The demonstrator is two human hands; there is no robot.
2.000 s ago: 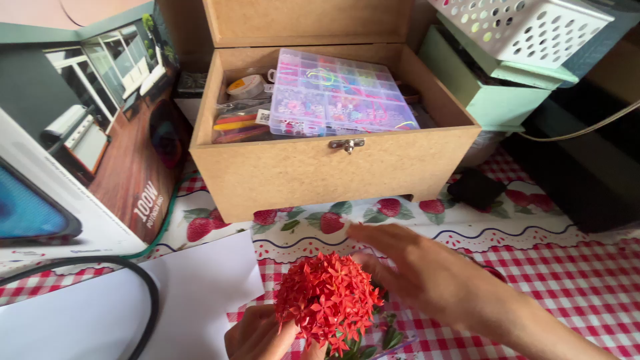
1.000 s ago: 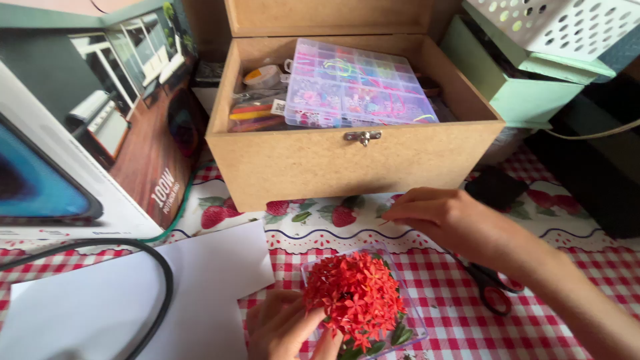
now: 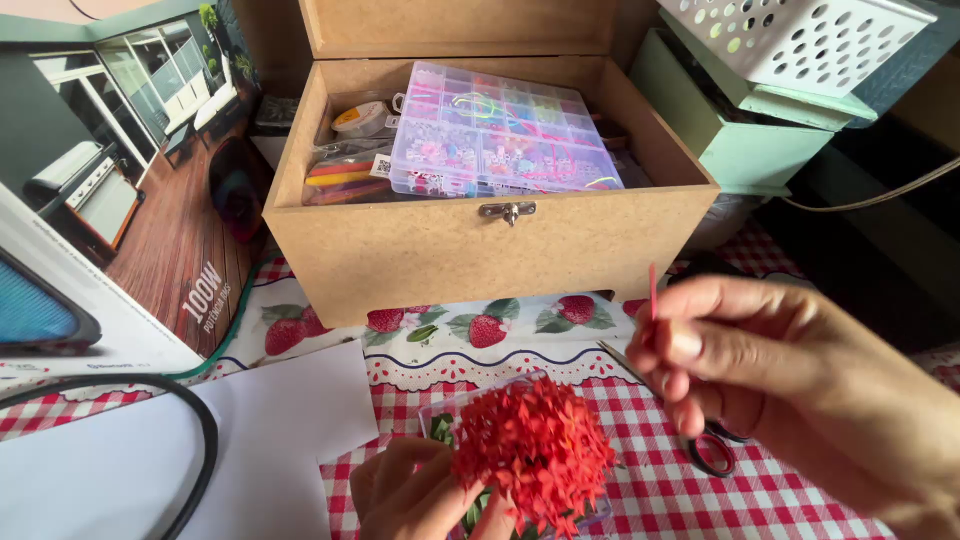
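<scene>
A round cluster of small red flowers (image 3: pixel 536 454) stands over a clear plastic tray (image 3: pixel 600 514) with green leaves in it. My left hand (image 3: pixel 431 491) is at the cluster's lower left, its fingertips against the blossoms; whether they grip the stem is hidden. To the right, raised above the cloth, my right hand (image 3: pixel 720 352) pinches a thin red strip (image 3: pixel 653 291) upright between thumb and finger. Scissors with black and red handles (image 3: pixel 711 454) lie on the checked cloth, partly hidden behind that hand.
An open wooden box (image 3: pixel 480 255) at the back holds a divided bead case (image 3: pixel 502 135). White paper (image 3: pixel 262 450) and a black cable (image 3: pixel 206 427) lie at left beside a printed carton (image 3: pixel 142 225). Green boxes (image 3: pixel 780 154) and a white perforated basket (image 3: pixel 840 45) are stacked at back right.
My right hand, lower over the cloth near the box a second ago, now holds up the thin red strip. My left hand remains at the flower cluster.
</scene>
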